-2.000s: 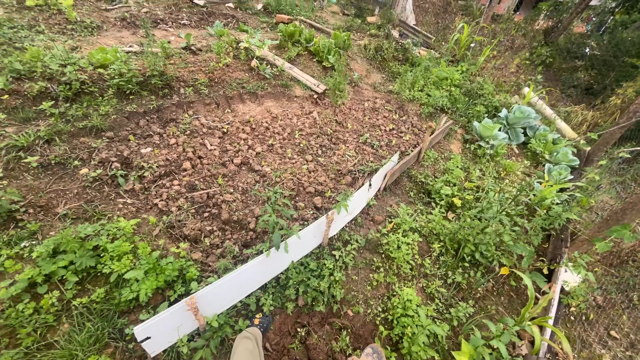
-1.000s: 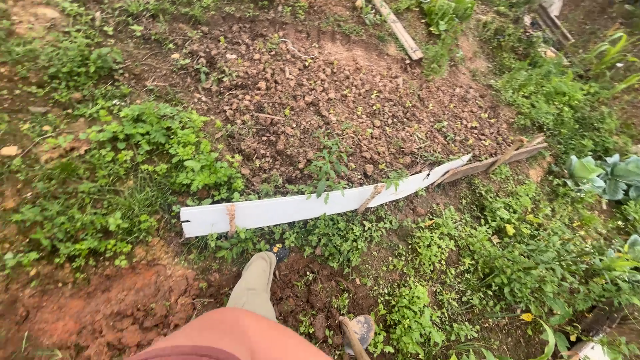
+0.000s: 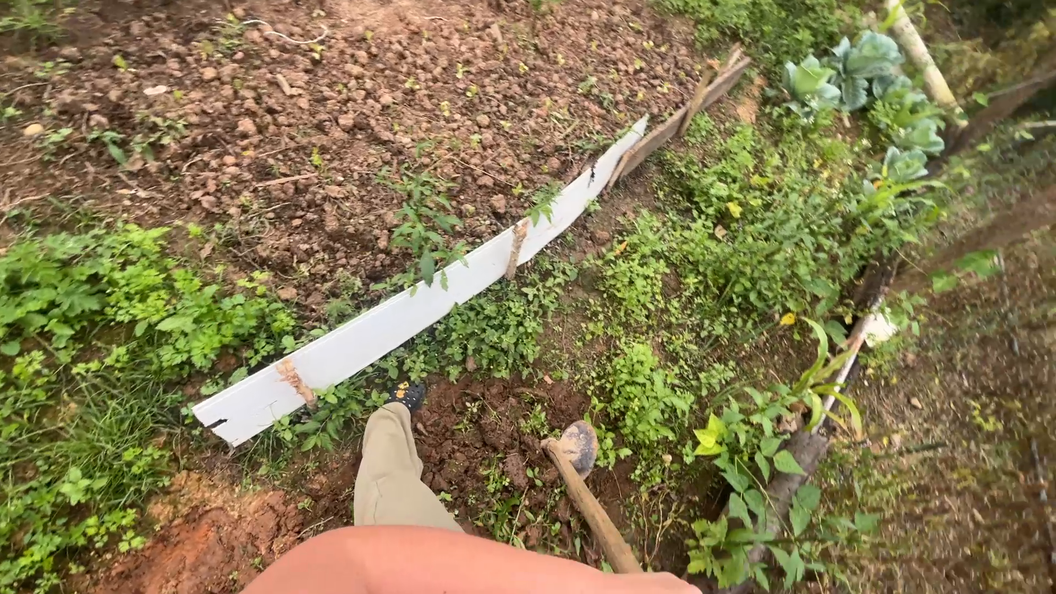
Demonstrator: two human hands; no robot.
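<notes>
A bare arm, seemingly my left, crosses the bottom of the head view. What shows of my left hand point(image 3: 664, 584) is cut off by the lower edge, right where the wooden handle point(image 3: 592, 513) of a hoe passes out of sight; its fingers cannot be seen. The hoe's soil-stained metal blade point(image 3: 580, 448) rests on loose, dark, turned soil point(image 3: 487, 429) among small weeds. My right hand is out of view. A long white board point(image 3: 396, 320) stands on edge beyond the blade, with short wooden stakes point(image 3: 516, 247) against it.
One leg in khaki trousers point(image 3: 392, 470) ends in a dark patterned shoe point(image 3: 407, 395) beside the board. Behind lies a cloddy soil bed point(image 3: 355, 124), edged farther right by a weathered plank point(image 3: 681, 115). Cabbages point(image 3: 866, 70), weeds point(image 3: 643, 396) and a log point(image 3: 792, 487) lie to the right.
The view has swung noticeably. The arm, absent two seconds ago, now spans the bottom. The hoe's blade and more of its handle show plainly now.
</notes>
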